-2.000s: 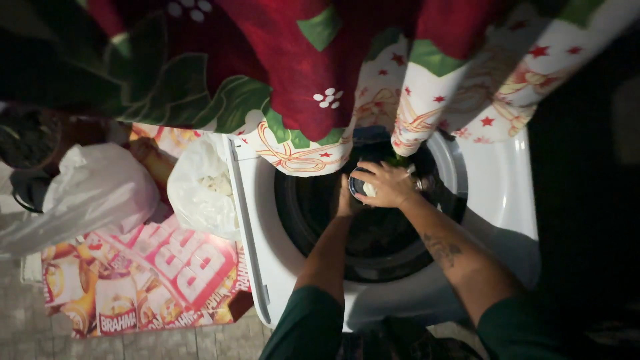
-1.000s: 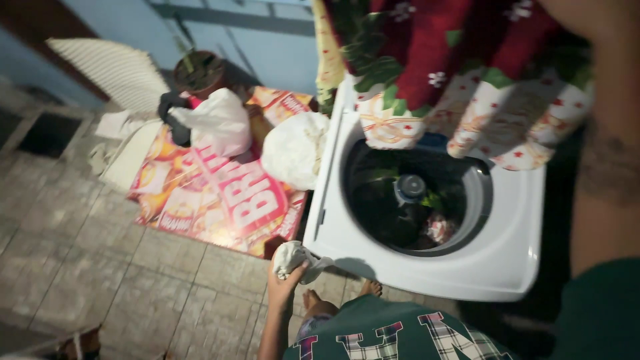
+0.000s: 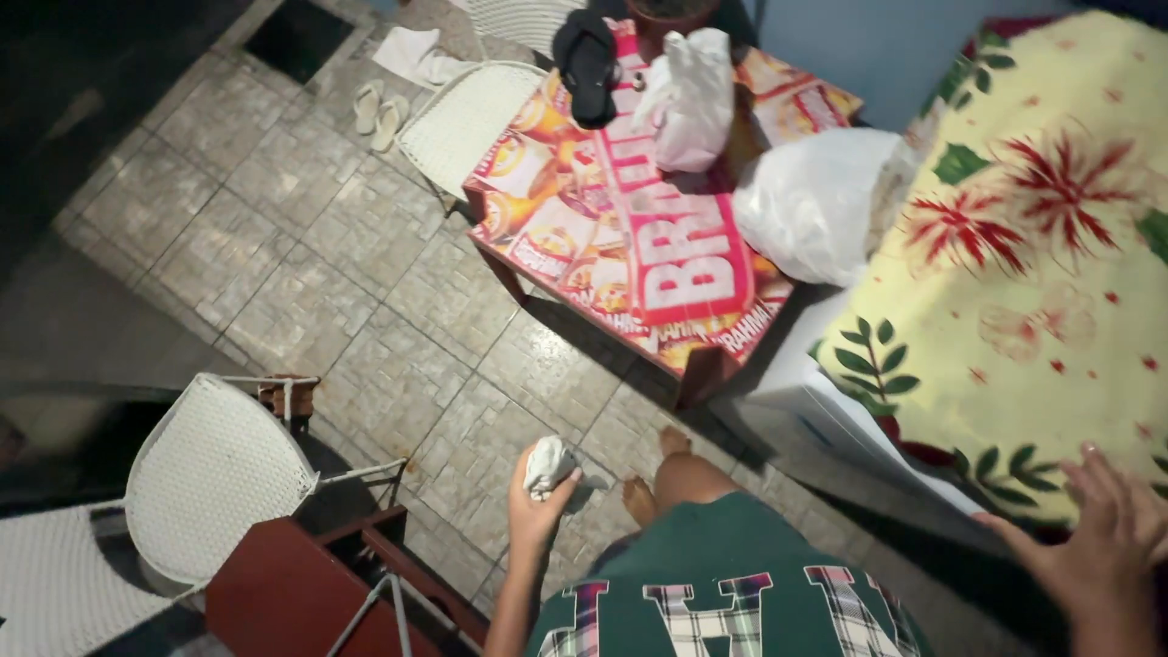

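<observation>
My left hand (image 3: 538,497) is closed around a crumpled whitish cloth-like bundle (image 3: 549,467), low in the middle of the view, above the tiled floor. At the lower right, my right hand (image 3: 1095,529) has its fingers spread at the near edge of a yellow floral cloth cover (image 3: 1022,319). That cover lies over the white top-loading washing machine (image 3: 867,415), whose tub is hidden beneath it. I cannot tell whether my right fingers pinch the cloth or only rest on it.
A Brahma-printed table (image 3: 593,219) holds white plastic bags (image 3: 812,205) and a black flip-flop (image 3: 586,68). White woven chairs (image 3: 219,484) and a dark red wooden table (image 3: 292,584) stand at the lower left. Light sandals (image 3: 379,114) lie on the floor tiles (image 3: 438,356).
The floral cover, raised before with the tub exposed, now lies across the washing machine. Both hands were at the tub two seconds ago; my left then came away holding the bundle. The view has swung left.
</observation>
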